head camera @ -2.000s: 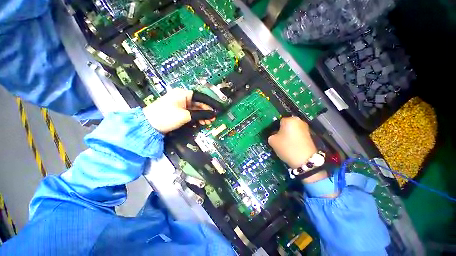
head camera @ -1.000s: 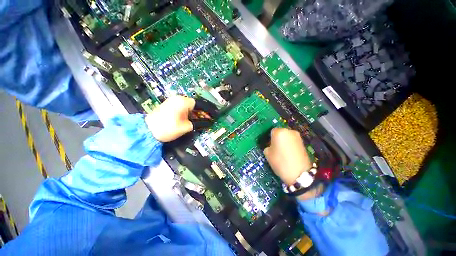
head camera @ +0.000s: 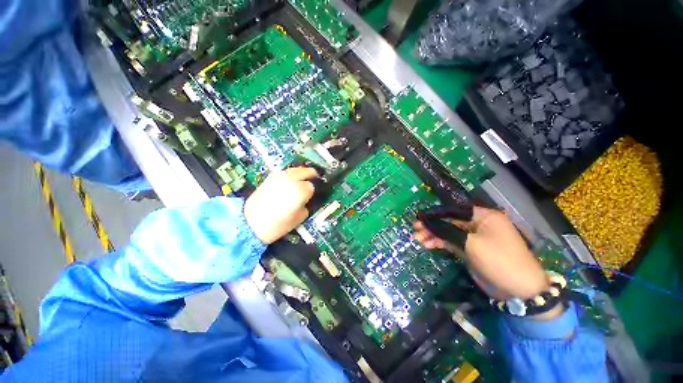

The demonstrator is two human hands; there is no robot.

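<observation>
A green main circuit board (head camera: 382,239) crowded with parts sits in a black carrier (head camera: 333,299) in front of me. My left hand (head camera: 281,203) is at the board's upper left corner, its fingers curled, with black coverings on the fingertips; whether it holds anything is hidden. My right hand (head camera: 487,243) is over the board's right side, palm partly turned up, with black coverings on its fingers near the board; no part can be made out in it. A beaded bracelet (head camera: 535,301) is on the right wrist.
Another green board (head camera: 281,93) lies beyond, and a narrow circuit board (head camera: 438,138) beside them. Silver rails (head camera: 180,183) border the line. At the right are a grey parts bin (head camera: 550,112), yellow components (head camera: 618,206) and a plastic bag (head camera: 487,30). Another person's blue sleeve (head camera: 56,90) is upper left.
My right hand has moved right and slightly down and turned, its covered fingers now extended. My left hand has moved slightly right. The boards have shifted slightly down and right in the picture.
</observation>
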